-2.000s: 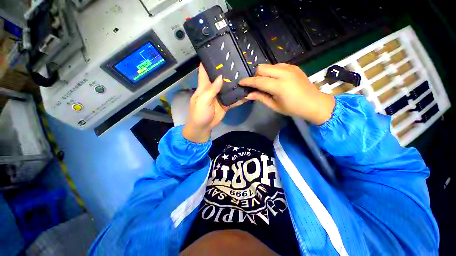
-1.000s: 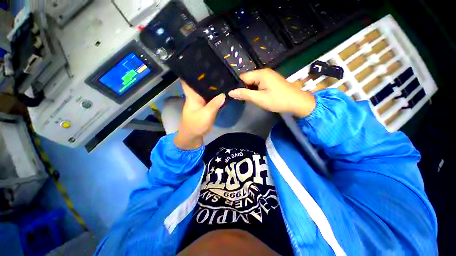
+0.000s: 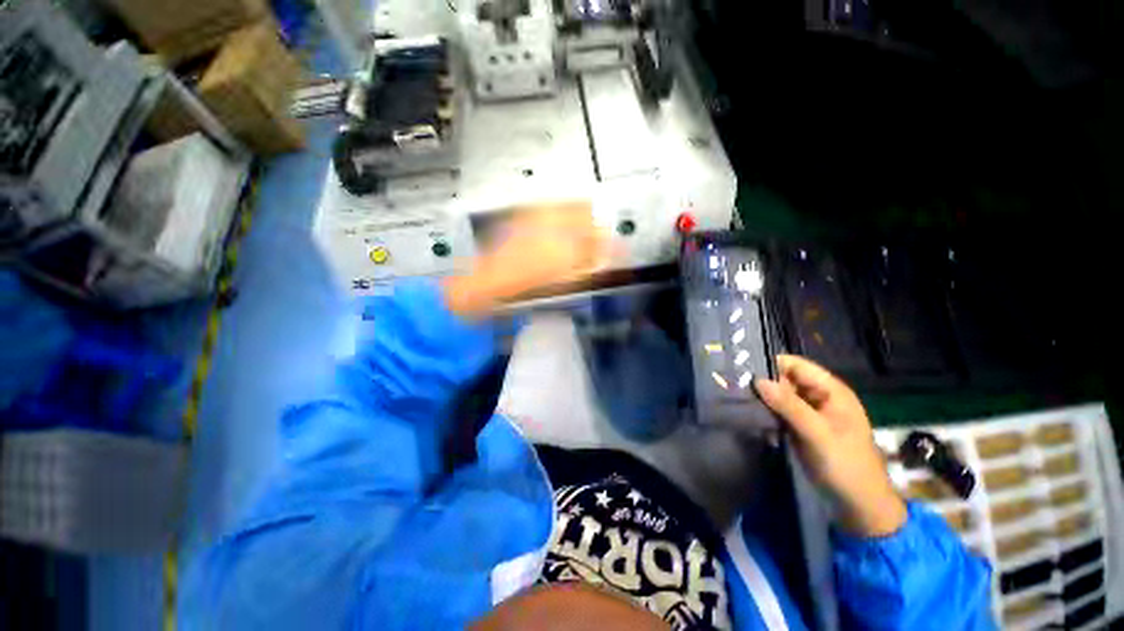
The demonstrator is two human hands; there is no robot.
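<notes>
A black phone body (image 3: 725, 333) with white and orange spots stands at the left end of the row of dark phone-sized pockets (image 3: 851, 314). My right hand (image 3: 823, 419) grips its lower right edge between thumb and fingers. Whether the body rests on the tray or is lifted clear of it cannot be told. My left hand (image 3: 530, 265) is motion-blurred over the front of the white machine (image 3: 542, 154), covering its screen area. Its fingers are not clear, and whether it holds anything cannot be told.
A white parts tray (image 3: 1101, 425) with tan and black strips is at the lower right, with a small black item (image 3: 937, 462) on it. Dark fixtures (image 3: 407, 105) sit on the machine. A red button (image 3: 687, 223) is at its right corner. Cardboard boxes (image 3: 253, 86) stand upper left.
My left hand has let go of the phone body and moved left to the machine front. My right hand stays at a phone body's edge. The view has turned and shifted, showing more of the machine.
</notes>
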